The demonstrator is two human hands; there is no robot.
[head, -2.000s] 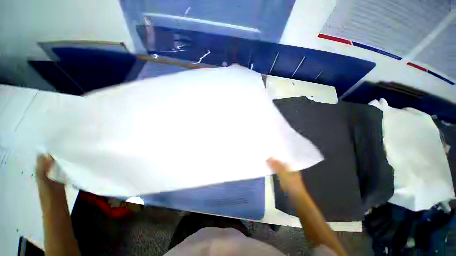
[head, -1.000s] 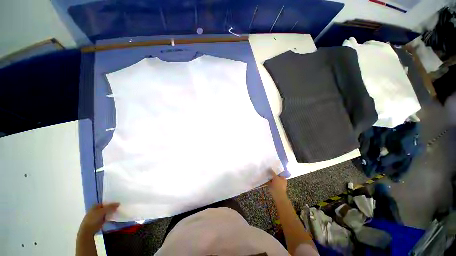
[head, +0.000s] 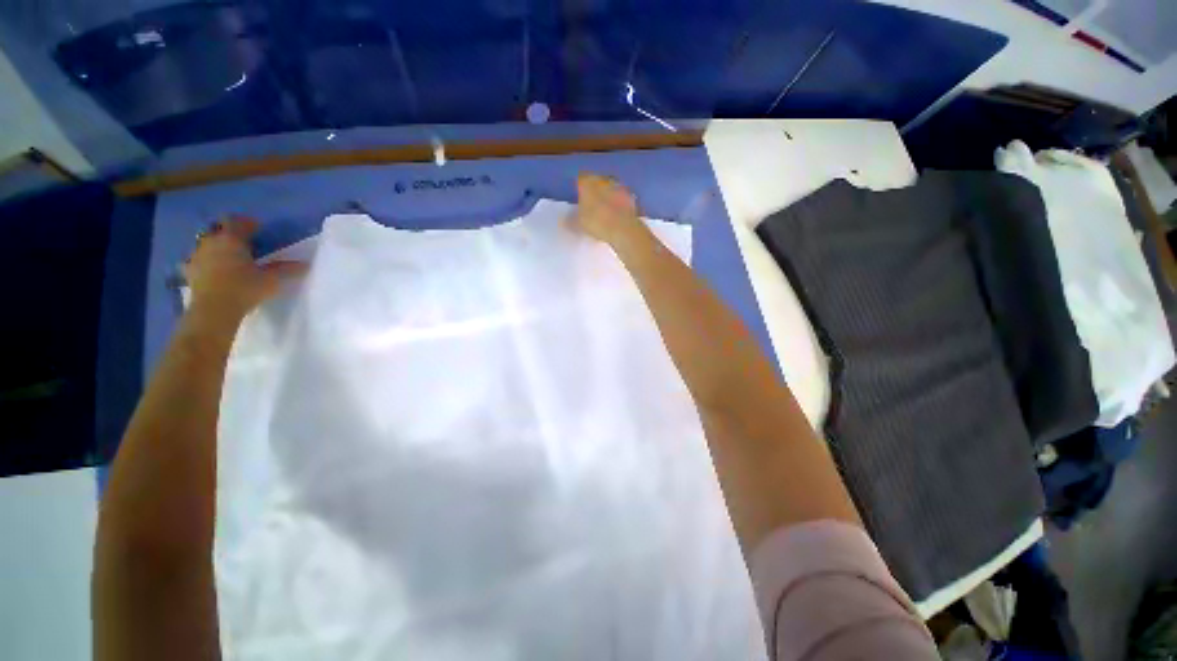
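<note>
A white panel (head: 426,426) lies spread on the blue template (head: 516,181), with its neckline toward the brown hinge tape (head: 310,163). My left hand (head: 236,269) is at the panel's upper left shoulder, fingers spread over its edge. My right hand (head: 604,209) is at the upper right shoulder, fingertips on the edge beside the neckline. Whether either hand pinches the fabric is hard to tell. The panel's lower edge is out of the picture, and my forearms cover parts of its sides.
The raised clear blue cover (head: 452,65) stands behind the hinge tape. To the right lie a dark striped panel stack (head: 904,375) and a white panel stack (head: 1104,284). Dark cloth (head: 1078,484) hangs below them. A white table part (head: 49,549) shows at lower left.
Both hands have moved from the panel's lower corners up to its shoulders. The panel stays on the template, and the view has shifted closer over it.
</note>
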